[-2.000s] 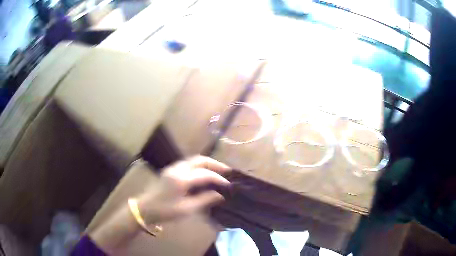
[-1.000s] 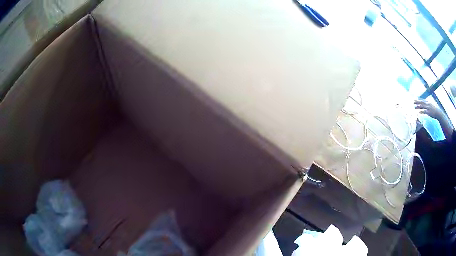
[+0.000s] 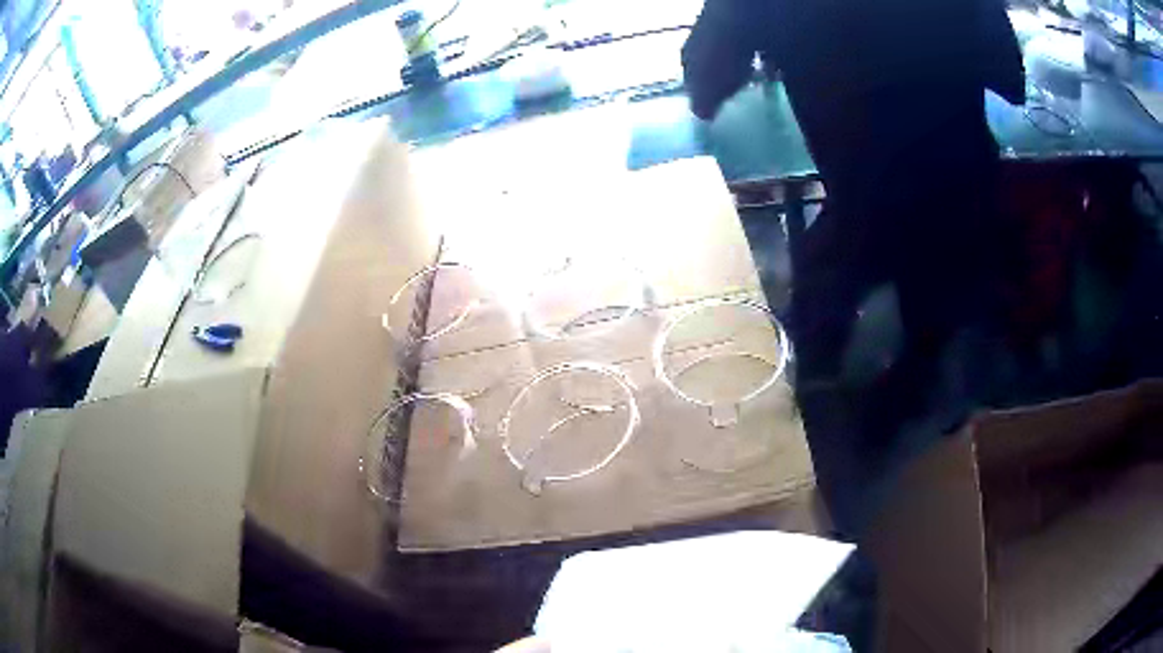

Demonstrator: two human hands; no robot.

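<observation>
A bright white packet or sheet (image 3: pixel 695 580) shows at the bottom centre, cut off by the lower edge. A skin-coloured sliver at its lower left may be part of my left hand; too little shows to tell its grip. My right hand is not in view. Several thin rings, one of them clear and whole (image 3: pixel 570 422), lie in two rows on tan cardboard (image 3: pixel 753 491). Another thin ring (image 3: pixel 230 268) and dark-blue-handled cutters (image 3: pixel 218 337) lie on a carton top at the left.
The large open carton's raised flap (image 3: pixel 334 306) stands left of the rings. An open brown carton (image 3: pixel 1071 510) is at the lower right. A person in dark clothes (image 3: pixel 880 115) stands at the green-topped bench (image 3: pixel 510 109) behind. More cartons show at the far left.
The view has swung from the large carton's inside to the rings and bench. The bagged lumps are out of view. The white packet now shows large at the bottom.
</observation>
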